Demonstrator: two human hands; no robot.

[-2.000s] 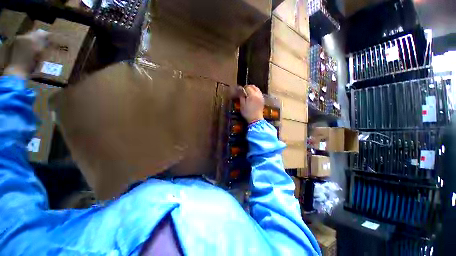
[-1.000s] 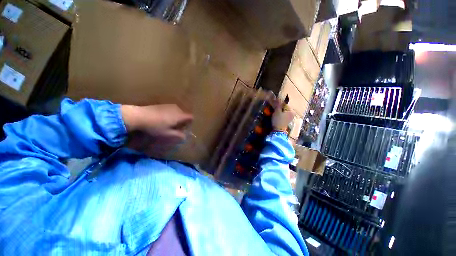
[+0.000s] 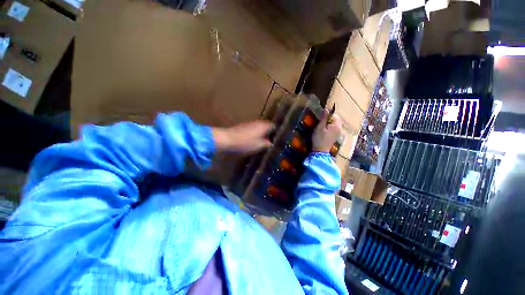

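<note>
A clear blister tray point(image 3: 290, 152) with orange-and-black wound coil parts stands tilted in front of my chest, in or at the opened carton point(image 3: 244, 86). More tray edges show blurred on its left. My right hand point(image 3: 327, 135) is closed at the tray's right edge. A small yellow and dark thing, which looks like a box cutter point(image 3: 331, 118), sticks up from its fingers. My left hand point(image 3: 247, 137) is blurred, with its fingertips at the trays' left side; its grip is not clear.
A large brown cardboard surface point(image 3: 138, 63) spreads left of the trays. Labelled cartons point(image 3: 34, 55) stand at the far left. A row of cartons point(image 3: 360, 72) runs along the right, with tray stacks point(image 3: 371, 124) beyond. Wire racks point(image 3: 434, 167) and a small open carton point(image 3: 368, 185) are further right.
My left hand has come from the far left, across the cardboard, to the trays. My right hand stays at the tray's right edge. The tray now leans, and the view has turned.
</note>
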